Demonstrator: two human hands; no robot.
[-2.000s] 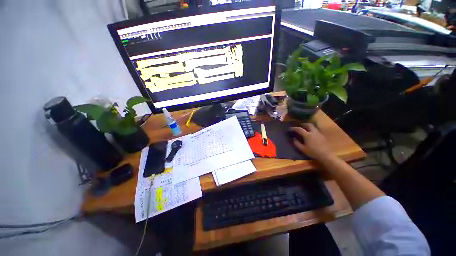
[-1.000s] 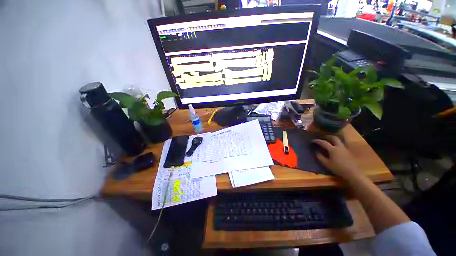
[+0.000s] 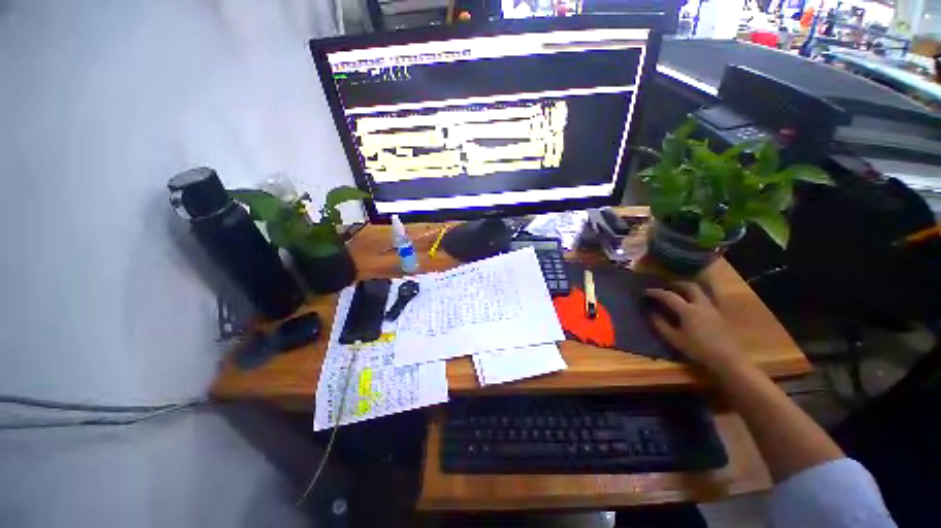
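Note:
My right hand (image 3: 693, 322) rests on a dark mouse, mostly hidden under the fingers, at the right end of the dark mouse pad (image 3: 631, 320). The pad has an orange-red patch (image 3: 586, 322) at its left end, with a slim pale yellow stick (image 3: 589, 293) on it. The large black-framed monitor (image 3: 495, 119) shows yellow pieces packed in a strip on black. The long black keyboard (image 3: 583, 433) lies on the lower tray. My left hand is not in view.
Printed sheets (image 3: 480, 307), a phone (image 3: 365, 311), a calculator (image 3: 554, 270) and a small bottle (image 3: 402, 248) are on the desk. A flask (image 3: 237, 242) and small plant (image 3: 315, 248) stand left; a bushy plant (image 3: 712, 191) stands right. A long dark machine (image 3: 795, 88) is behind.
The camera view has turned left since the earliest frame, so the desk and monitor sit further right and slightly lower. My right hand stays on the mouse. The screen layout looks the same.

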